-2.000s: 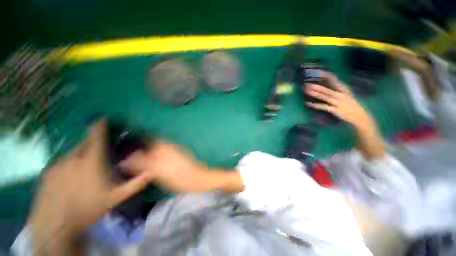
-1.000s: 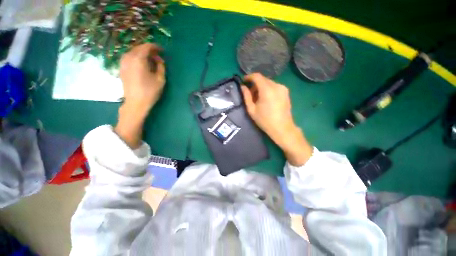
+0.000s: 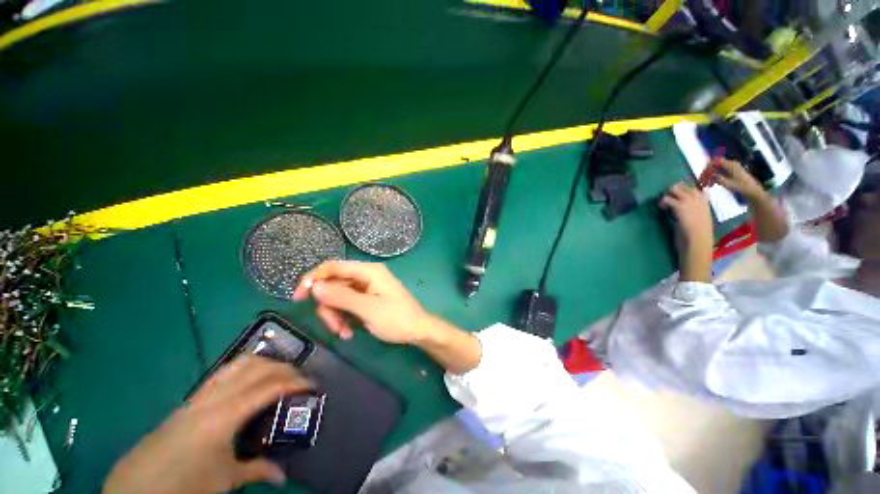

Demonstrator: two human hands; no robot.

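The black device housing (image 3: 362,415) lies at the lower left with its open window toward the top. My left hand (image 3: 207,420) is over it, fingers and thumb around the small square circuit module (image 3: 297,420) with a QR-like label, seemingly gripping it above the housing's lower part. The left hand hides part of the window. My right hand (image 3: 371,304) is above the housing, fingers curled, fingertips at the lower right rim of the larger screw tray (image 3: 289,253). A tiny pale spot shows at its fingertips; whether it is held is unclear. A smaller screw tray (image 3: 381,219) stands beside.
The electric screwdriver (image 3: 489,217) lies right of the trays, its cord running back. A small black box (image 3: 536,314) on a cord is nearer. Tangled wired leads (image 3: 34,299) and a pale sheet (image 3: 29,453) are at left. A neighbouring person's hands (image 3: 693,232) work at right.
The view has swung right, showing the neighbour. My left hand has left the wire pile and come over the housing, around the module. My right hand has moved from the housing's edge to the larger tray.
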